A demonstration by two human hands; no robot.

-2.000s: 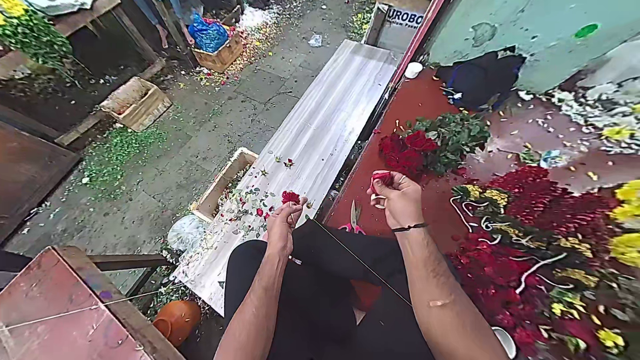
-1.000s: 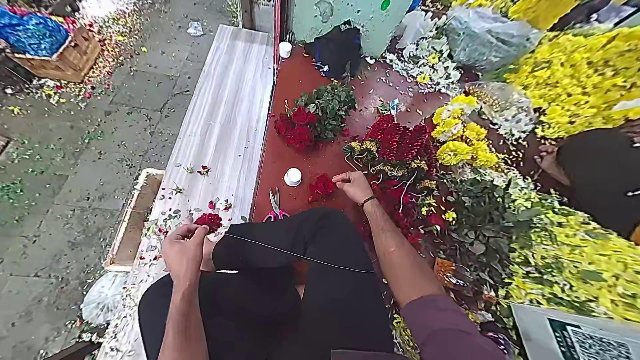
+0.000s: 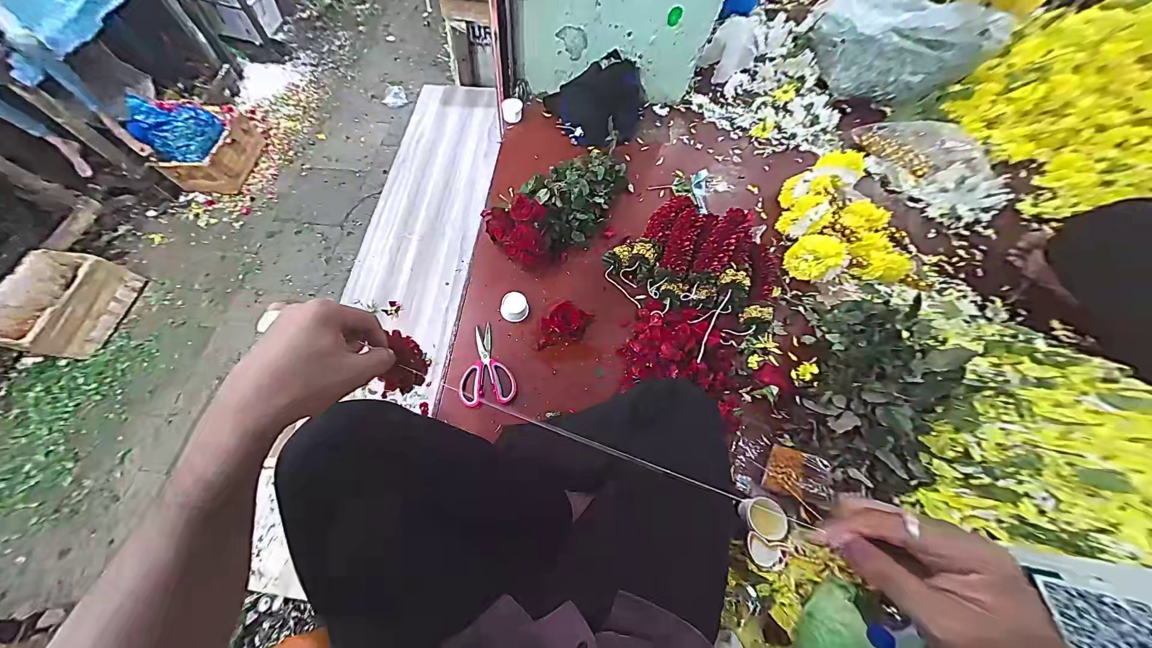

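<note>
My left hand (image 3: 310, 360) pinches a cluster of red petals (image 3: 405, 362) above the pale board. A thin thread (image 3: 594, 443) runs taut from that cluster across my knees to my right hand (image 3: 927, 558), whose fingers are closed on it at the lower right. Pink-handled scissors (image 3: 487, 373) lie with blades slightly apart on the red floor. Beyond them are a white cup (image 3: 514, 307) and a loose red flower (image 3: 564, 324). Finished-looking red garlands (image 3: 697, 238) with yellow and green ends lie farther right, above a heap of red petals (image 3: 670, 346).
Red roses with leaves (image 3: 576, 193) lie near a dark cloth bag (image 3: 598, 101). Yellow flowers (image 3: 1062, 108) are heaped at the right. Two small containers (image 3: 767, 520) sit beside my right knee. Wooden crates (image 3: 72, 301) stand on the paving, where another person's hand (image 3: 135, 144) shows at the upper left.
My right hand has moved from beside the loose red flower down to the lower right, drawing the thread out straight. My left hand still holds the red cluster. The view has shifted.
</note>
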